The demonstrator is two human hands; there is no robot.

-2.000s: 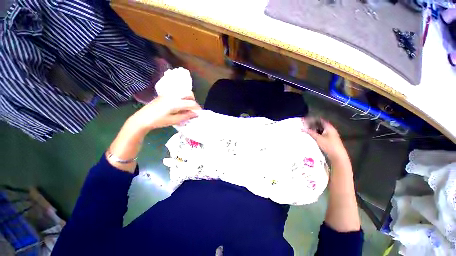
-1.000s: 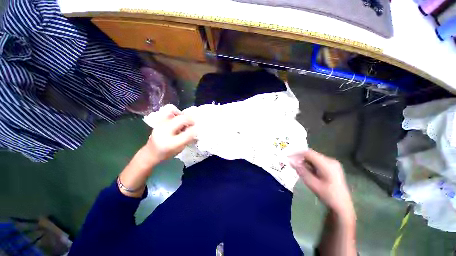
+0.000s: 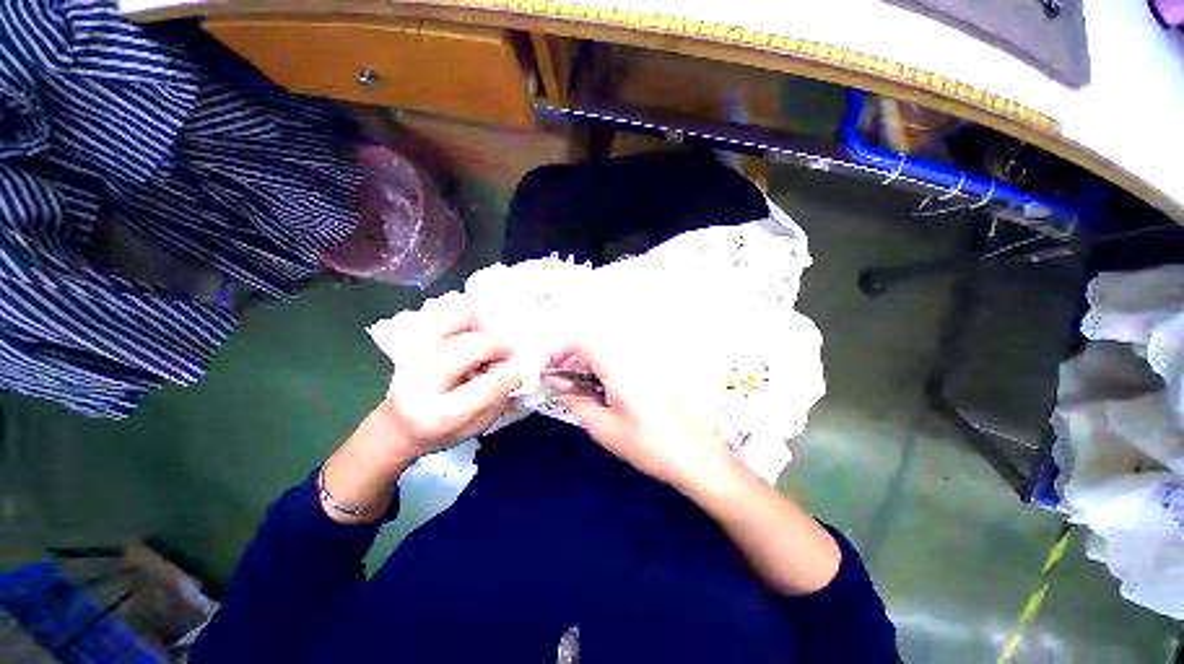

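A white floral garment (image 3: 701, 305) with a scalloped edge lies across my lap, washed out by glare, with small yellow and pink flowers at its right part. My left hand (image 3: 455, 389) pinches the garment's edge at the left. My right hand (image 3: 621, 413) is beside it, near the edge, with small dark thread snips (image 3: 575, 380) in its fingers. The blades are partly hidden, so I cannot tell whether they touch the cloth.
Striped garments (image 3: 117, 195) hang at the left beside a pink bin (image 3: 403, 221). The curved table (image 3: 727, 49) with its drawer (image 3: 377, 65) spans the top. A blue rail (image 3: 928, 169) with hooks is at upper right. White ruffled cloth (image 3: 1136, 428) hangs at far right.
My right hand has moved left from the garment's right side to beside my left hand, and the dark snips show in it again. The garment's left edge is now bunched at my left hand.
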